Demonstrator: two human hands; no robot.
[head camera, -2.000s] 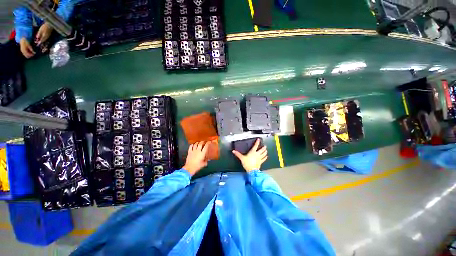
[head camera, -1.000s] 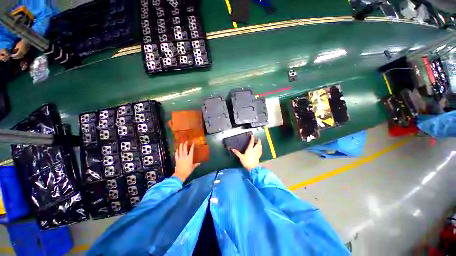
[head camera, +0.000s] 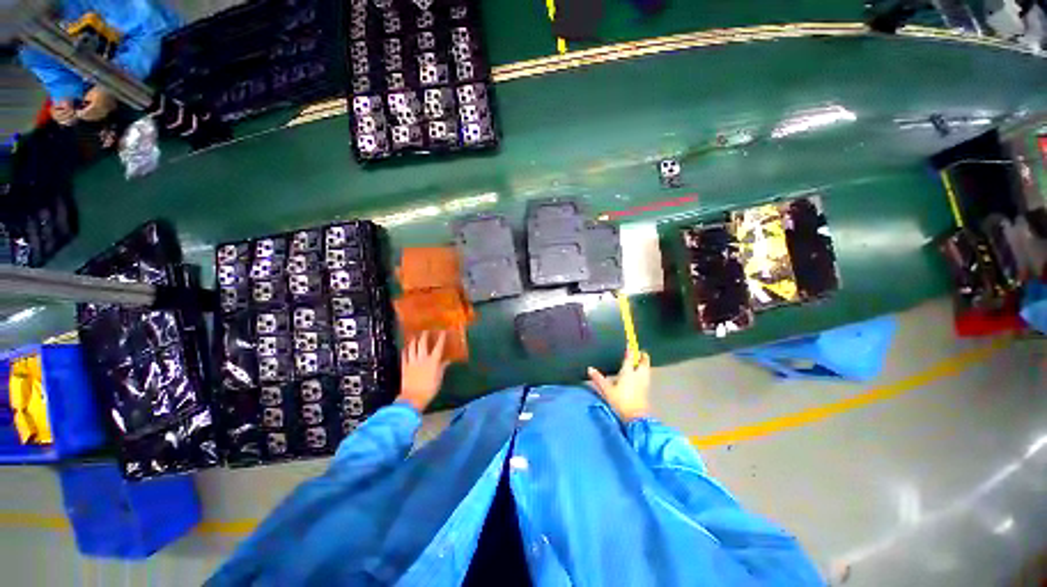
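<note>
A dark grey fixture block (head camera: 552, 328) lies flat near the bench edge with neither hand on it. My left hand (head camera: 424, 365) rests with spread fingers at the nearest of the orange fixture plates (head camera: 431, 307); I cannot tell whether it grips it. My right hand (head camera: 623, 385) is at the bench edge, right of the grey block, over the near end of the yellow tape (head camera: 628, 326), fingers apart and empty. Two piles of grey blocks (head camera: 488, 256) (head camera: 557, 243) stand behind. A white pad (head camera: 642, 257) lies right of them.
A blister tray of parts (head camera: 301, 378) and a shiny black tray (head camera: 146, 378) are left, blue bins (head camera: 126, 505) beyond. The patchwork stack (head camera: 764, 269) is right. A red stick (head camera: 650, 209) and small module (head camera: 669, 172) lie behind. Another person's hands (head camera: 83, 109) show far left.
My right hand has let go of the grey block and moved right to the bench edge. The grey block stays in front of the piles. My left hand stays at the orange plates.
</note>
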